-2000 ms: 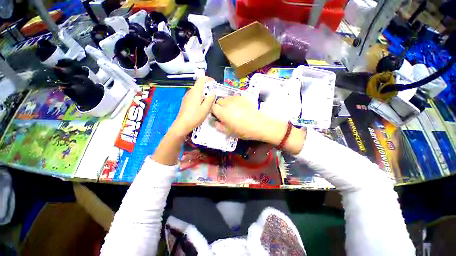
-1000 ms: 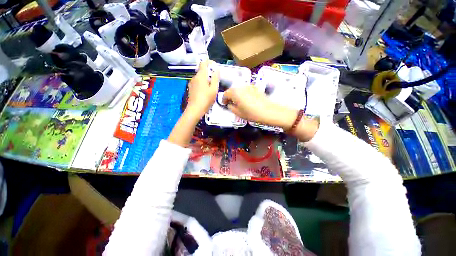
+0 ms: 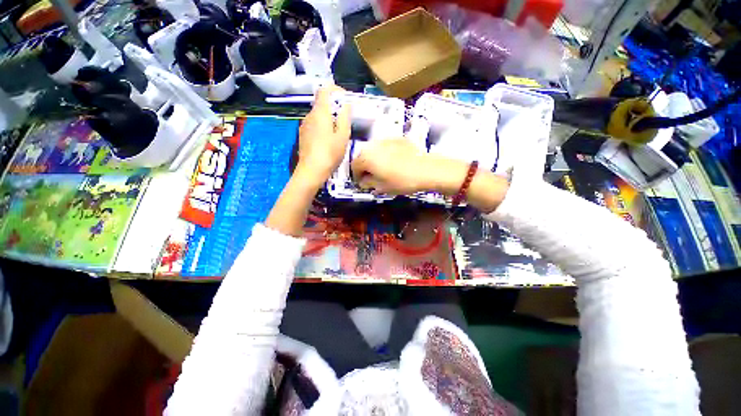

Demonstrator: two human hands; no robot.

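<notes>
A white housing lies open side up on the bench, first in a row with two more white housings, a middle one and a right one. My left hand grips the left edge of the first housing. My right hand is over its lower part, fingers curled at its inside. Whether the right fingertips pinch a small part cannot be seen. A thin dark wire shows at the middle housing.
Camera units with black heads stand at the back left. A cardboard tray sits behind the housings, a pinkish plastic bag beside it. An electric screwdriver is at the right. Posters cover the bench.
The first housing has moved from a tilted position nearer me back and right into line with the others. Both hands moved with it. My right hand has since shifted slightly lower on it.
</notes>
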